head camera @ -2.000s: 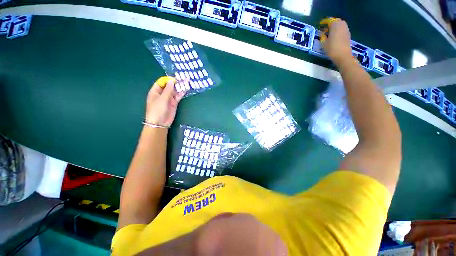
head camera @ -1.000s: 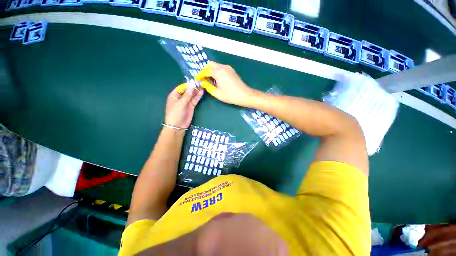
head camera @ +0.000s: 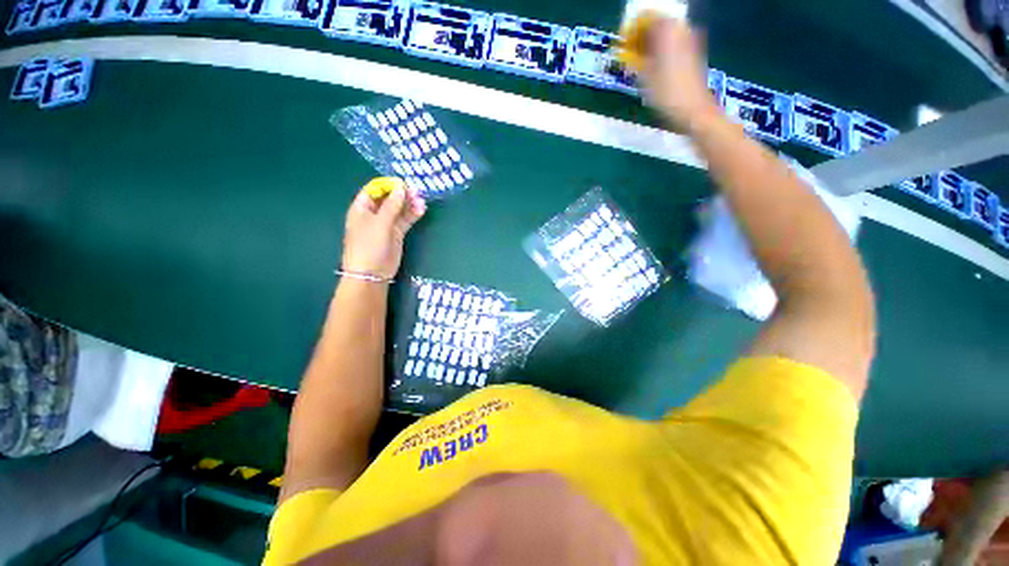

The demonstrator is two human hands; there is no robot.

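My left hand (head camera: 382,227), with a yellow finger cot, grips the lower left corner of a clear sheet (head camera: 418,149) with rows of small white pads. My right hand (head camera: 666,61), blurred and with yellow cots, is over the line of blue-framed units (head camera: 526,48); whether it holds a pad cannot be told. A second pad sheet (head camera: 597,257) lies at the centre, and a third (head camera: 454,332) lies near my body with crumpled film beside it.
A whitish sheet stack (head camera: 725,260) lies at right, partly behind my right arm. Two blue-framed pieces (head camera: 52,81) lie at far left. A white dividing strip (head camera: 498,105) crosses the green bench (head camera: 199,199). A grey bar (head camera: 924,144) juts in at right.
My right hand was over the units, came to the sheet beside my left hand, and is now back over the units. My left hand stays at the sheet's corner.
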